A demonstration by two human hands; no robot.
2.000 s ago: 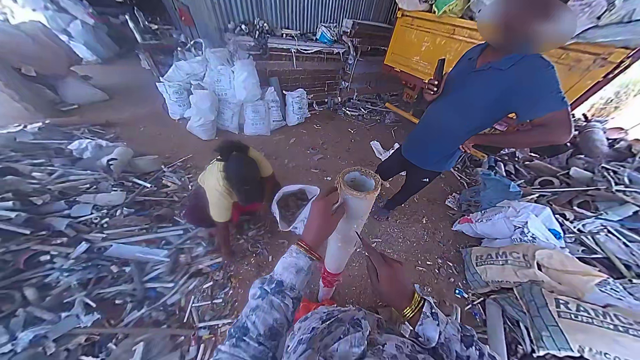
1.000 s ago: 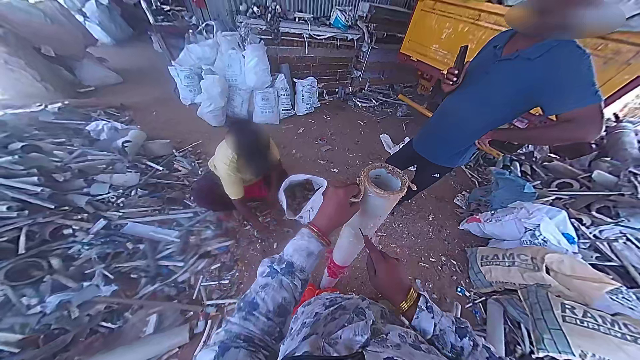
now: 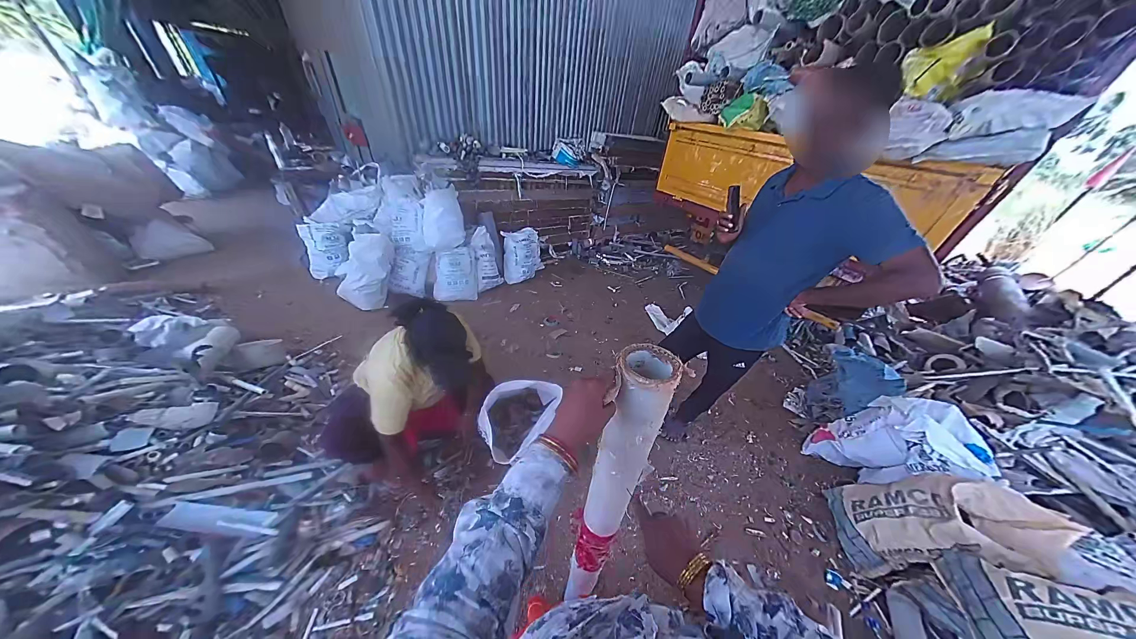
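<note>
A long whitish pipe (image 3: 627, 435) stands tilted before me, its open, rough brown-rimmed end up and a red wrapping (image 3: 593, 546) around its lower part. My left hand (image 3: 584, 413) grips the pipe near its upper end, on the left side. Lower down, on the pipe's right, my right hand (image 3: 666, 537) is closed around a thin tool, probably a knife, whose handle is hidden by the fingers. An open white sack (image 3: 522, 387) with dark contents stands on the ground just left of my left hand.
A person in a yellow top (image 3: 399, 377) crouches at left; another in a blue shirt (image 3: 781, 257) stands at right. Scrap pipe heaps (image 3: 213, 479) flank both sides. Filled white sacks (image 3: 408, 240), an orange truck bed (image 3: 737, 169) and printed sacks (image 3: 914, 519) lie around.
My right hand has moved down beside the pipe. The left hand stays near the pipe's top. The view has tilted upward, showing more of the truck's load.
</note>
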